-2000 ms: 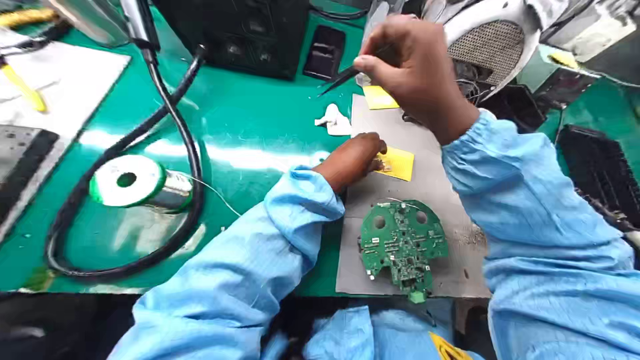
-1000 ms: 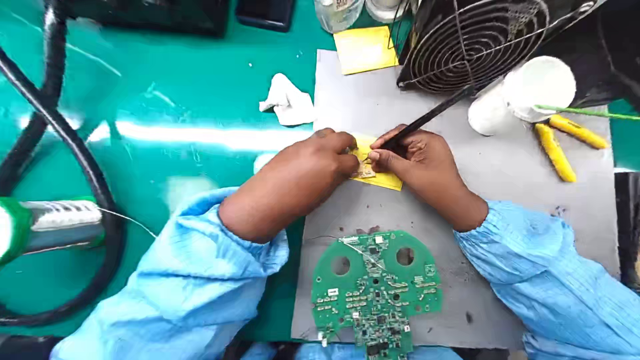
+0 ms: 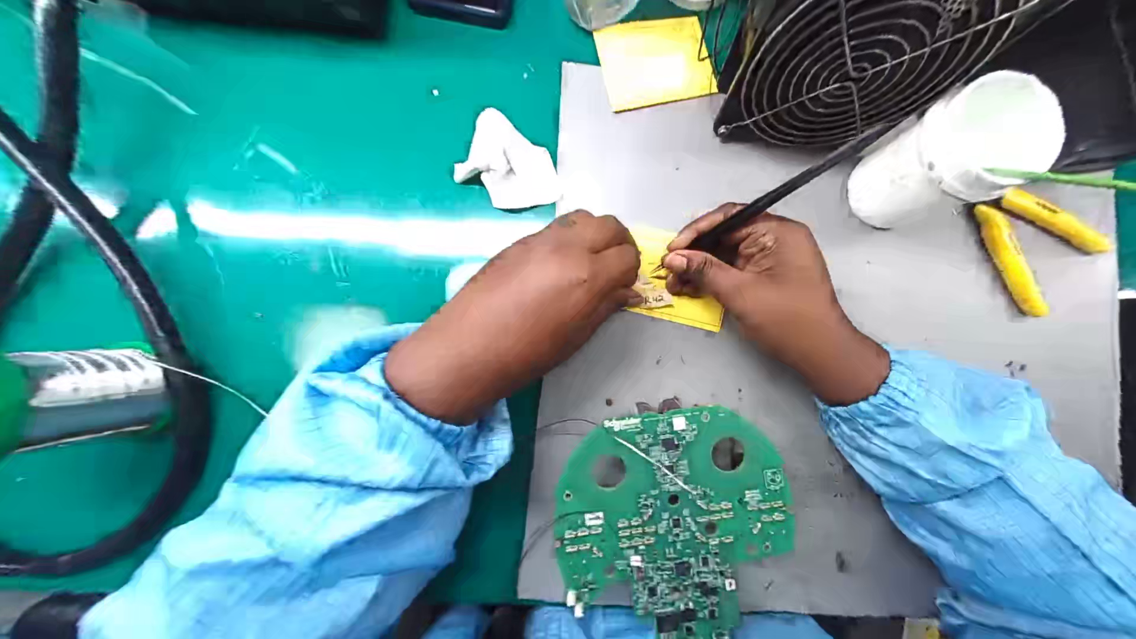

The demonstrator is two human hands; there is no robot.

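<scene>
My left hand point(image 3: 559, 297) rests on a yellow paper square point(image 3: 695, 311), its fingertips at a small tan paper piece point(image 3: 655, 295) that bears handwriting. In my right hand point(image 3: 754, 275) is a pair of dark, thin tweezers point(image 3: 799, 182), whose fine tip touches down beside the tan piece. My left fingertips are partly hidden behind the hand. Nearer to me a green circuit board point(image 3: 657, 541) with two round holes lies on the grey mat, a thin pale wire across it.
Around the grey mat point(image 3: 887, 532) are a black fan with a wire guard point(image 3: 843, 80), a white container point(image 3: 994, 133), yellow-handled pliers or cutters point(image 3: 1012, 257), another yellow pad point(image 3: 657, 62) and crumpled white tissue point(image 3: 510, 164). At left are a solder spool point(image 3: 89, 395) and black hose point(image 3: 133, 266).
My right hand, raised near the fan two seconds ago, has come down to the yellow square with the dark tool. My left hand has stayed at that square. The view has moved closer.
</scene>
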